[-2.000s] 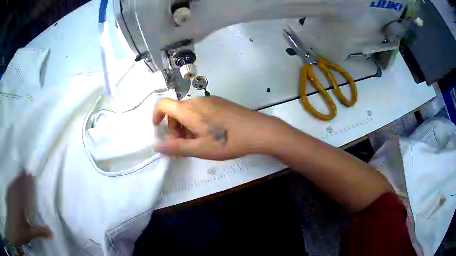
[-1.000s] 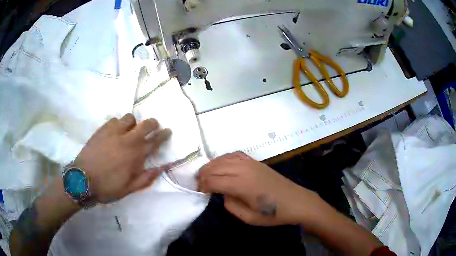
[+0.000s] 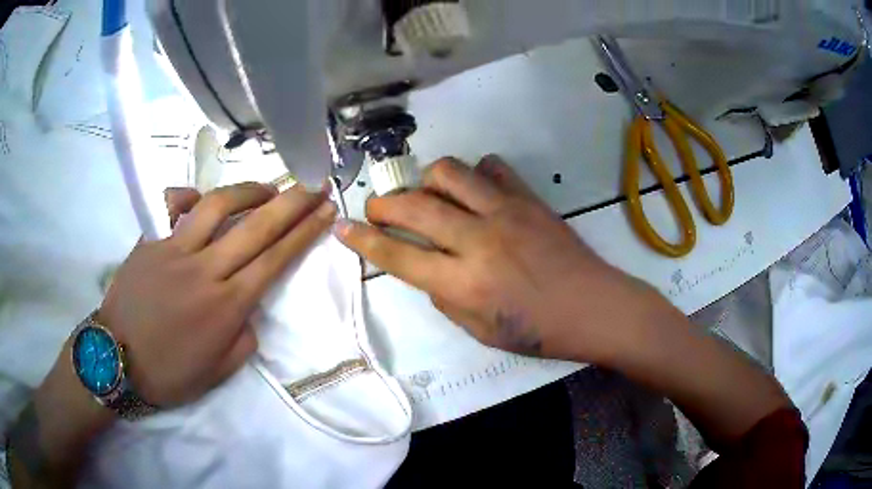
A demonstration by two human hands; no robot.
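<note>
A white sewn piece (image 3: 311,325) with a piped, rounded edge lies on the machine table, its upper end under the sewing machine head (image 3: 287,67). A brown-gold strip (image 3: 328,379) crosses its rounded lower end. My left hand (image 3: 206,287), with a watch on the wrist, lies flat on the piece, fingers pointing at the needle area. My right hand (image 3: 478,248) rests at the piece's right edge, index fingertip touching it close to my left fingertips. Neither hand visibly grips anything. The needle and presser foot are mostly hidden by the head and my fingers.
Scissors with orange-yellow handles (image 3: 660,181) lie on the machine bed to the right. A white knurled knob (image 3: 394,174) is just above my right fingers. More white fabric hangs at the far right (image 3: 822,334) and spreads at the upper left (image 3: 67,86). A printed ruler runs along the table edge.
Both hands have moved up to the needle area; my right hand has left the piece's lower edge. The piece's rounded end now lies uncovered. The view has moved closer to the machine head.
</note>
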